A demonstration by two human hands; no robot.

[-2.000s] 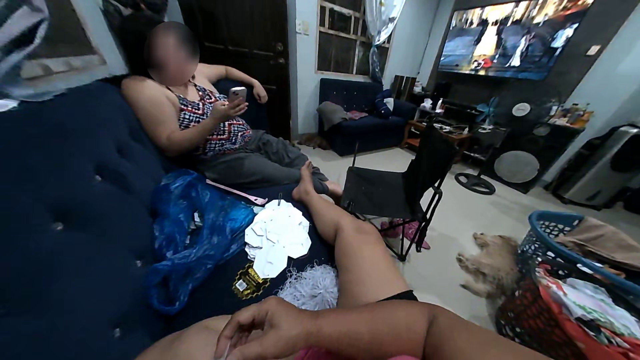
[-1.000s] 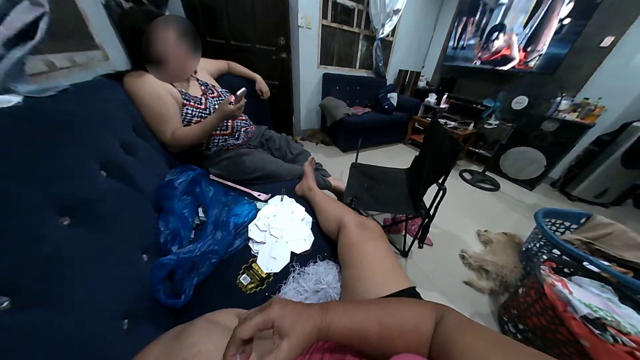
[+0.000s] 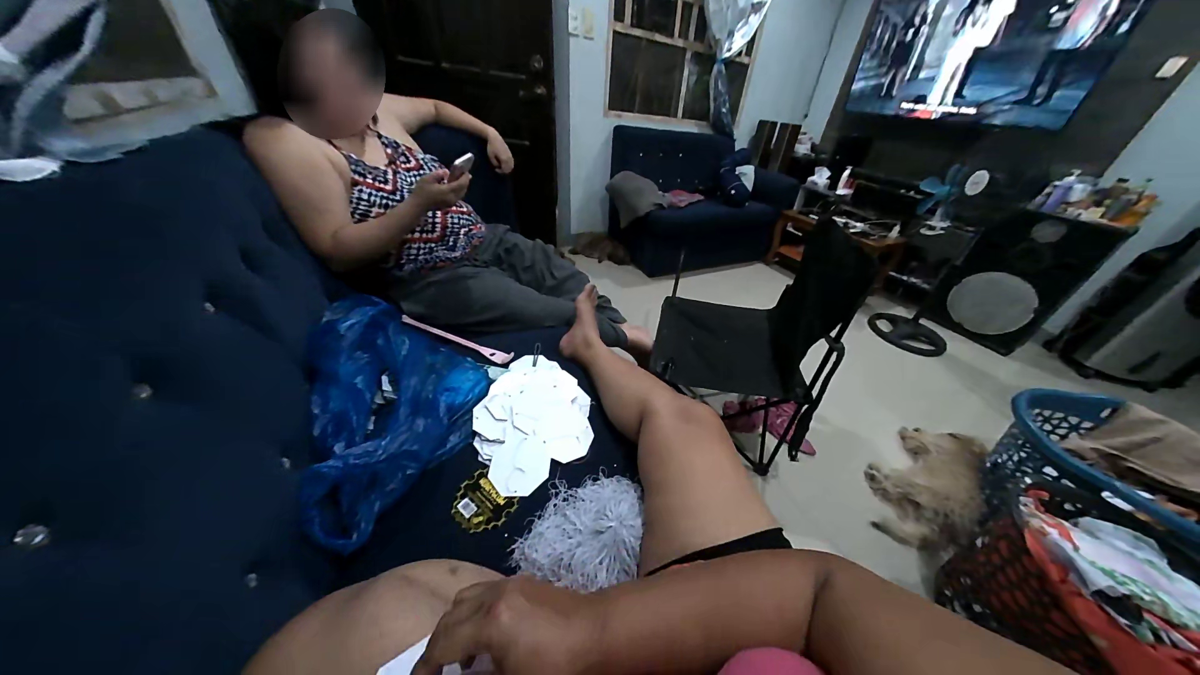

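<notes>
At the bottom edge my right hand [image 3: 506,623] rests by my bent leg, fingers curled down over a white paper piece [image 3: 405,658]; its fingertips are partly cut off, so its grip is unclear. My left hand is out of view. Past the right hand, a bundle of thin whitish strings [image 3: 586,534] lies on the dark blue sofa. Beyond it are a black and yellow tag [image 3: 484,502] and an overlapping pile of white paper tags [image 3: 534,417]. A crumpled blue plastic bag [image 3: 375,422] lies left of the pile, with a pink stick-like tool [image 3: 459,339] behind.
Another person [image 3: 412,216] sits at the sofa's far end, holding a phone [image 3: 460,167]. A black folding chair [image 3: 727,342] stands beyond my outstretched leg. At right, a furry animal [image 3: 933,483] lies near a blue laundry basket [image 3: 1027,431] and a red one [image 3: 994,572].
A white paper piece now shows plainly under my right hand, which stays low by my leg. The television picture has changed. The tag pile and the bag look unmoved.
</notes>
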